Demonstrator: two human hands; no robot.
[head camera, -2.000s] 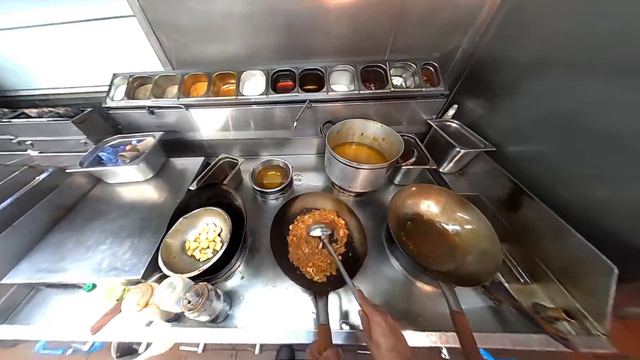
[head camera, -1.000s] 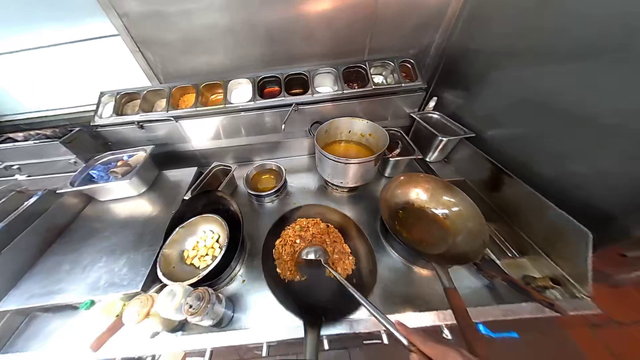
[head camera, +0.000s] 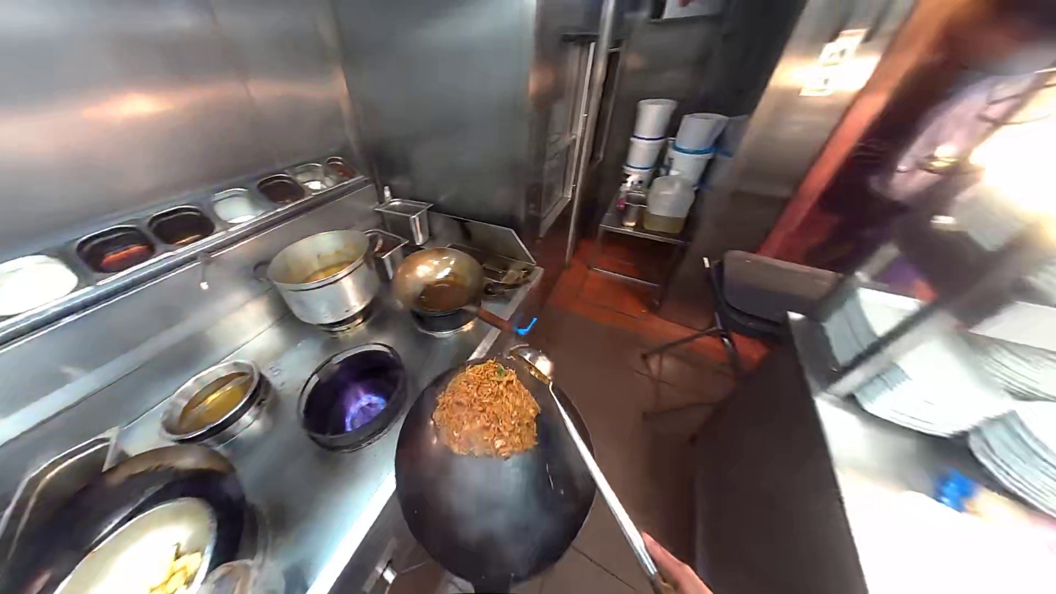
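Note:
My right hand (head camera: 676, 568), low in the view, grips the long handle of a metal ladle (head camera: 535, 363). The ladle's bowl hangs at the far rim of a dark wok (head camera: 491, 511), beside a mound of reddish-brown fried noodles or rice (head camera: 487, 408). The wok is off the stove, over its front edge; its handle runs out of the bottom of the view. My left hand is not in view. A burner (head camera: 355, 396) with a violet-blue flame lies bare to the wok's left. Behind it stand a large metal pot (head camera: 323, 280) and a second wok with sauce (head camera: 439, 285).
A small pot of yellow liquid (head camera: 216, 403) and a dark wok (head camera: 165, 466) holding a bowl stand at the left. Seasoning tins (head camera: 181, 224) line the back ledge. A folding chair (head camera: 751, 285) and a counter with stacked white plates (head camera: 907, 371) are at the right.
The wok of food has come off its burner, which shows a flame. The ladle has moved from the food to the wok's rim. The view has swung far right.

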